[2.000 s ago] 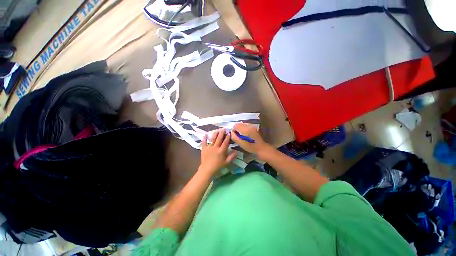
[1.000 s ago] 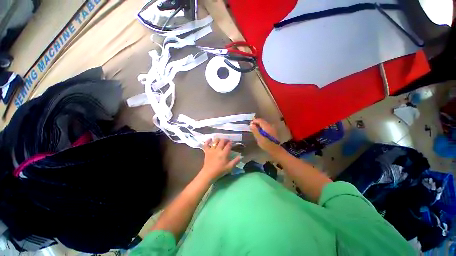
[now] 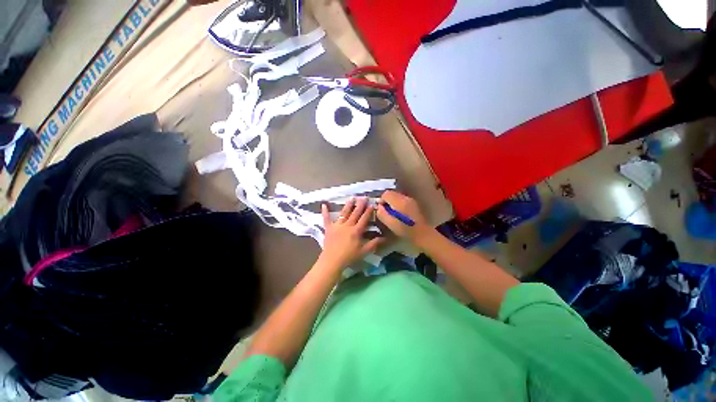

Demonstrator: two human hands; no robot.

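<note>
White tape strips (image 3: 250, 165) lie in a tangled curve on the brown-covered table (image 3: 302, 165). Several strip ends point right, toward the hands. My left hand (image 3: 349, 233) lies flat with fingers spread, pressing on the strips. My right hand (image 3: 403, 216) holds a blue pen (image 3: 399, 214) over the strip ends, close to my left fingertips. The pen's tip is too small to see clearly. A white tape roll (image 3: 343, 118) lies flat above the hands, with red and black handled scissors (image 3: 370, 90) touching its upper edge.
A silver iron (image 3: 250, 27) stands at the table's far side. Dark fabric bundles (image 3: 141, 290) with a pink-red tie (image 3: 55, 264) fill the left. Red cloth (image 3: 487, 177) with a grey panel (image 3: 471, 86) is at the right. A blue container (image 3: 691, 314) of dark cloth is lower right.
My left hand moved up onto the strips. My right hand with the pen moved right to the strip ends, then back left beside my left hand. The whole view shifted slightly.
</note>
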